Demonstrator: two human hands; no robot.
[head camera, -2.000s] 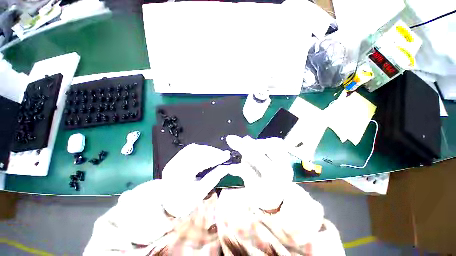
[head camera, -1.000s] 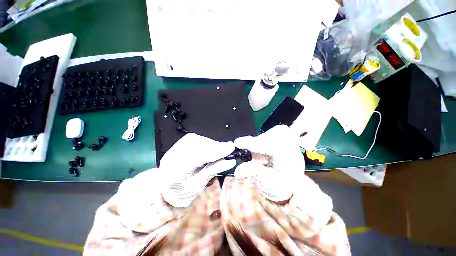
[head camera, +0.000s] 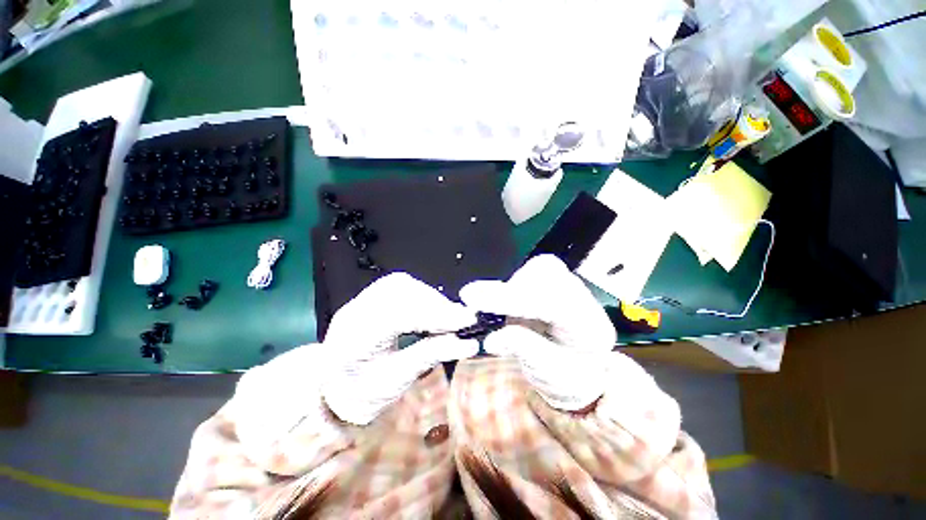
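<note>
My left hand (head camera: 391, 340), in a white glove, and my right hand (head camera: 553, 330), also in a white glove, meet at the front edge of the bench. Their fingertips hold a small black piece (head camera: 481, 325), perhaps an earphone, between them; the fingers partly hide it. Behind the hands lies a flat black foam pad (head camera: 437, 229) with tiny white specks. Several loose black pieces (head camera: 355, 234) lie on the pad's left part.
Black parts tray (head camera: 208, 178) at left; white case (head camera: 151, 265) and coiled cable (head camera: 265, 264) before it. White blister tray (head camera: 472, 81) behind the pad. Pump bottle (head camera: 530, 193), dark slab (head camera: 575, 230), paper (head camera: 635, 244), yellow tool (head camera: 640, 317) and black box (head camera: 843, 223) at right.
Both hands now pinch the small black piece between their fingertips, with more of it showing than two seconds ago. The bench scene has shifted slightly upward with the head's movement.
</note>
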